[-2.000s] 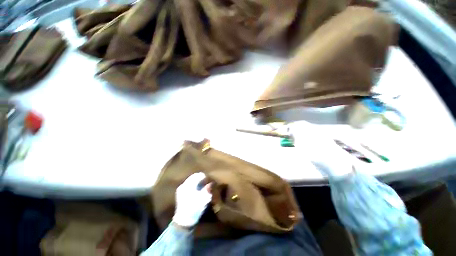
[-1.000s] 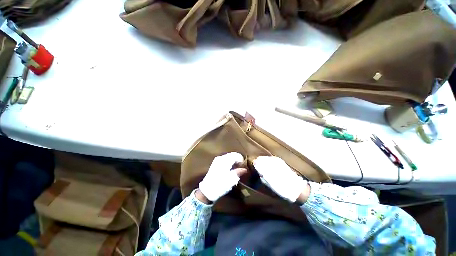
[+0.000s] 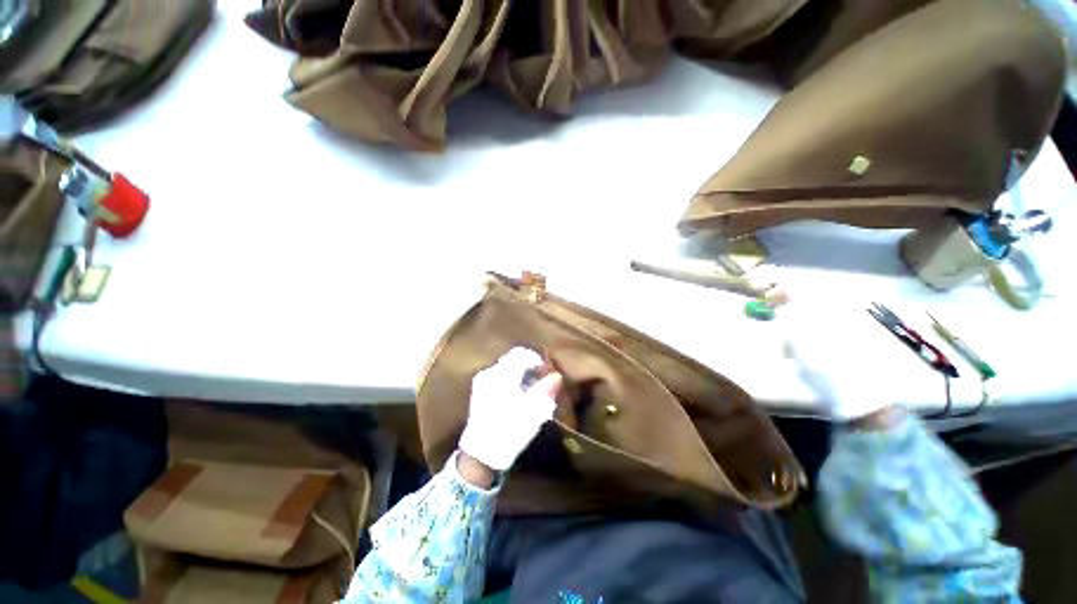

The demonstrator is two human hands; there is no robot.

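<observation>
A brown handbag [image 3: 638, 407] lies on the lap against the table edge, its mouth open, with small gold pieces inside and a gold ring at its right end. My left hand [image 3: 508, 413], in a white glove, pinches the bag's inner edge. My right hand [image 3: 827, 360], gloved and blurred, is over the table to the right of the bag. Its fingertips are at the green-handled tool [image 3: 759, 309] and cover most of it; whether they grip it is unclear. A long brown stick [image 3: 697, 277] lies just left of it.
Red-black snips [image 3: 915, 340] and a slim green tool [image 3: 963, 346] lie at the right, near a tan cup [image 3: 942, 257] and tape roll [image 3: 1013, 287]. A large brown bag [image 3: 886, 118] and heaped bags [image 3: 508, 59] are behind. A red cup [image 3: 123, 205] stands left.
My right hand has left the bag opening and moved right to the green-handled tool. My left hand still holds the bag, whose mouth is wider open.
</observation>
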